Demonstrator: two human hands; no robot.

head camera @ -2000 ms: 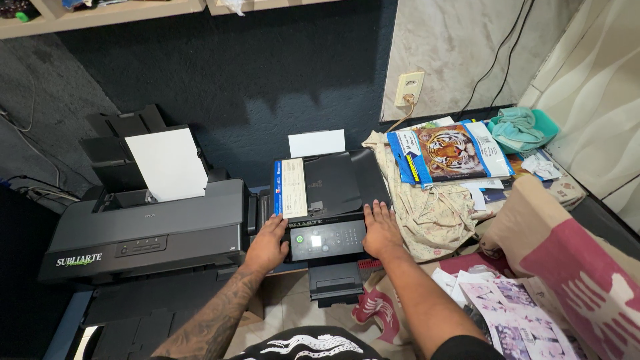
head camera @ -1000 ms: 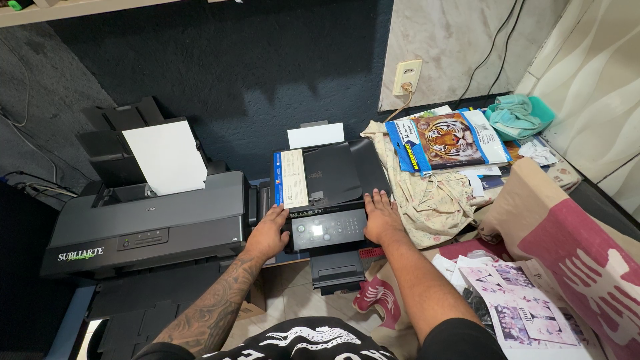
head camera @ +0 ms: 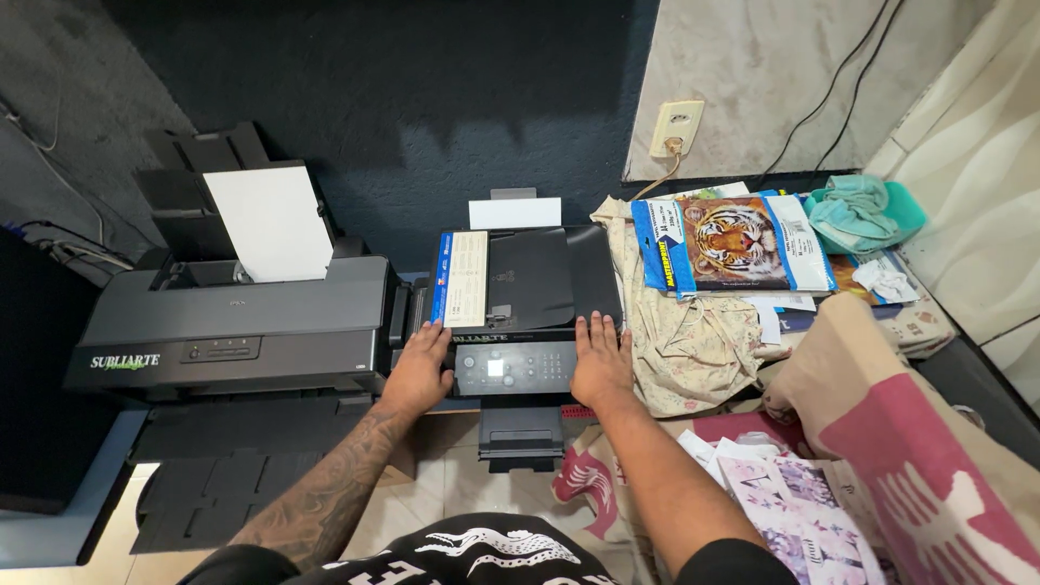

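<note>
Both hands rest on a black multifunction printer (head camera: 544, 272), one at each front corner. My left hand (head camera: 419, 367) lies flat by the left end of its control panel (head camera: 520, 370), fingertips at a blue and cream label sheet (head camera: 460, 279) on the lid. Fingers slightly spread, my right hand (head camera: 602, 361) lies at the right front corner, over the panel's edge. A small screen on the panel is lit. White paper (head camera: 514, 213) stands in the rear feed, and the output tray (head camera: 522, 431) projects below the panel. Neither hand grasps anything.
A wider Epson printer (head camera: 236, 317) with white paper (head camera: 272, 223) in its rear feed stands at left. To the right are a floral cloth (head camera: 691, 349), a photo paper pack with a tiger (head camera: 735, 244), a teal basin (head camera: 902, 215), printed sheets (head camera: 800, 512) and a wall outlet (head camera: 677, 127).
</note>
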